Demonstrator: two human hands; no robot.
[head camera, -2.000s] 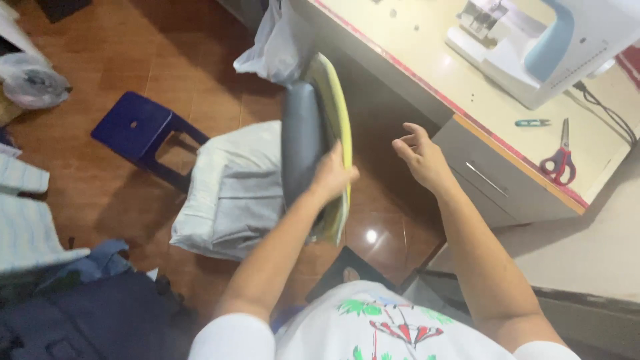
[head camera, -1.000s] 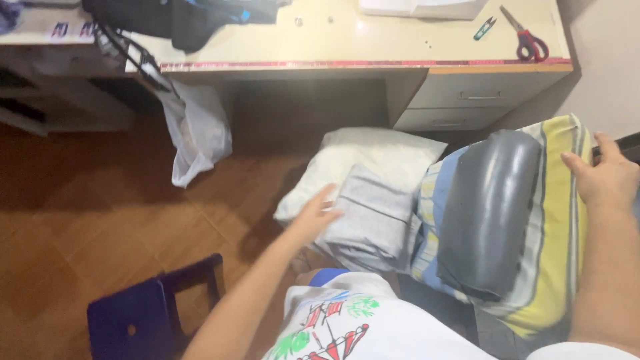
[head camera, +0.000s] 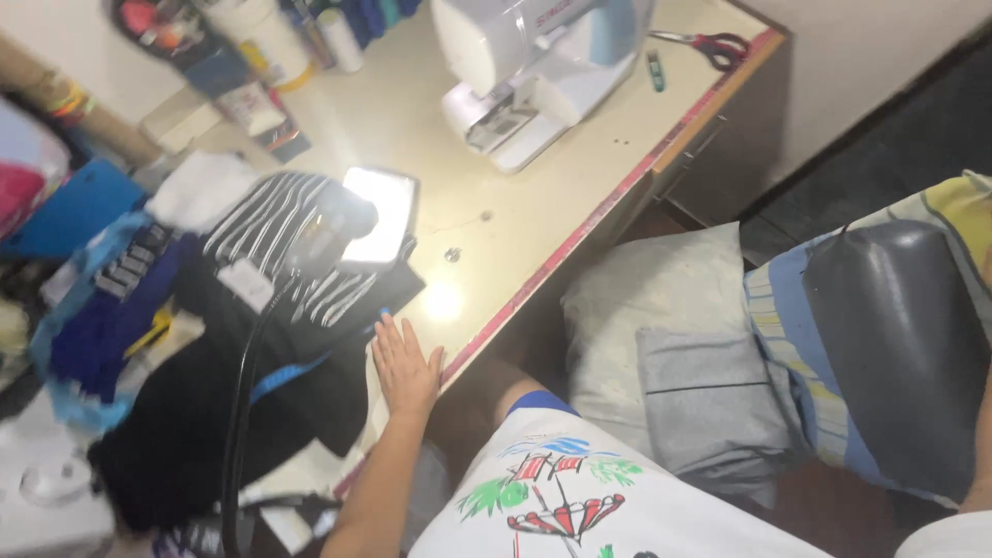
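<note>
My left hand (head camera: 406, 369) lies flat, fingers spread, on the table near its front edge, beside black fabric (head camera: 302, 403). My right hand (head camera: 988, 418) is at the right border, mostly cut off, next to a grey padded cushion (head camera: 899, 341) on a striped yellow and blue pillow (head camera: 798, 411); its fingers are hidden. Folded grey cloth (head camera: 709, 395) rests on a pale pillow (head camera: 659, 287) left of that. A white sewing machine (head camera: 535, 77) stands on the table.
Red-handled scissors (head camera: 717, 50) and a green thread snipper (head camera: 656, 71) lie behind the machine near the right edge. A lit lamp (head camera: 380, 213) on a black gooseneck (head camera: 240, 418) arches over striped fabric (head camera: 263, 209). Blue cloths (head camera: 101, 341) are heaped at left. Drawers (head camera: 697, 163) are below the tabletop.
The view has swung left over the table. My left hand has moved from beside the folded grey cloth onto the tabletop. My right hand, earlier at the striped pillow's edge, is now mostly out of view.
</note>
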